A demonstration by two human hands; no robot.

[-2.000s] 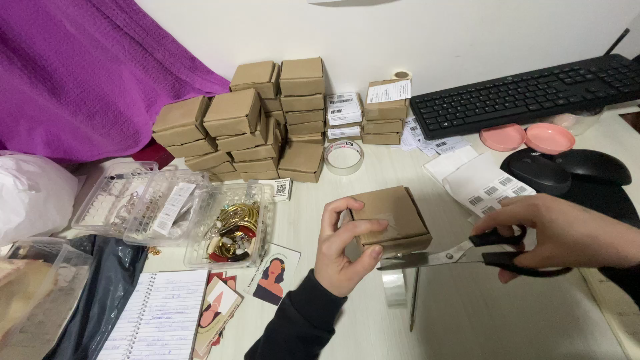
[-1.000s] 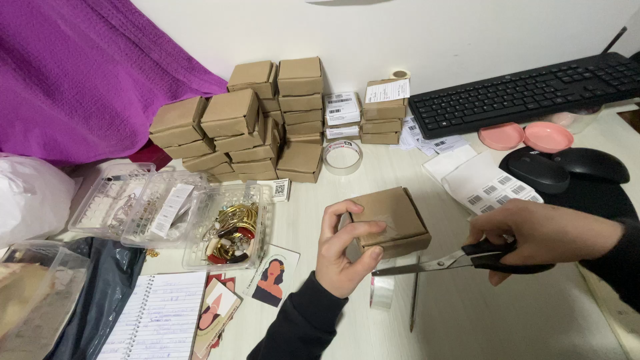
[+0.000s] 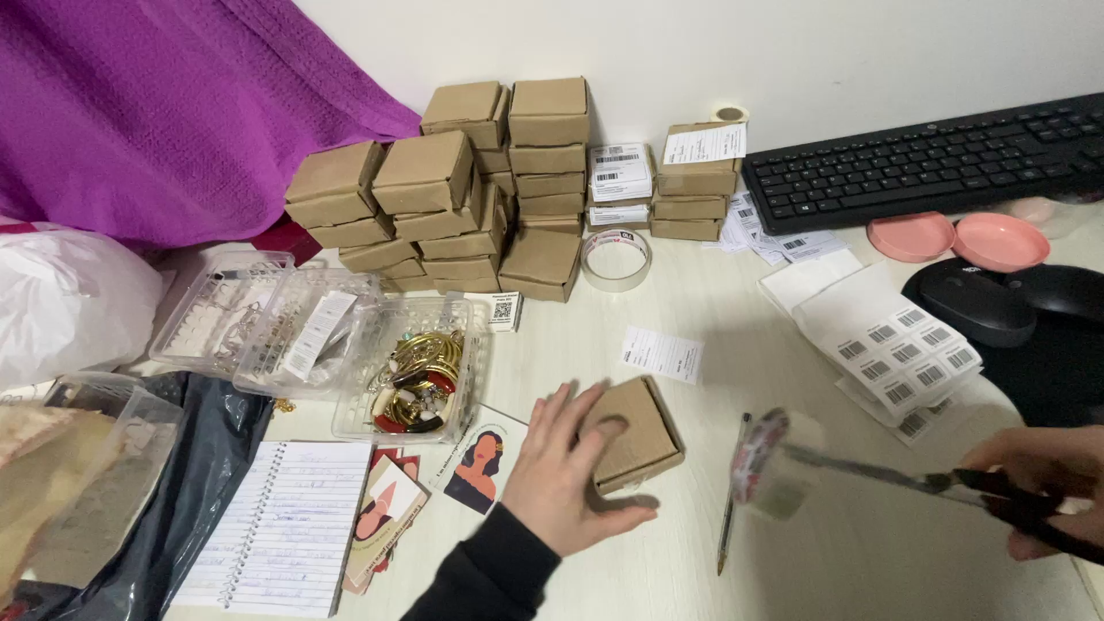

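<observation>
A small cardboard box (image 3: 636, 435) lies on the table, with my left hand (image 3: 573, 474) resting on its left side, fingers spread. My right hand (image 3: 1048, 492), partly cut off by the right edge, holds black-handled scissors (image 3: 966, 487). The scissor blades point left and meet a blurred roll of clear tape (image 3: 768, 461); whether the roll hangs on them cannot be told. Under the roll a pen (image 3: 724, 535) lies on the table. A small printed slip (image 3: 662, 354) lies just behind the box.
Stacked cardboard boxes (image 3: 423, 172) and a tape roll (image 3: 616, 259) stand at the back. Plastic trays of bangles (image 3: 414, 379), a spiral notebook (image 3: 276, 526) and illustrated cards (image 3: 479, 466) are at left. A keyboard (image 3: 931, 159), a mouse (image 3: 970, 302) and barcode label sheets (image 3: 906, 354) are at right.
The box, earlier held up in my left hand, now rests on the table. The scissors have moved right, away from the box, and the printed slip behind the box has come into view.
</observation>
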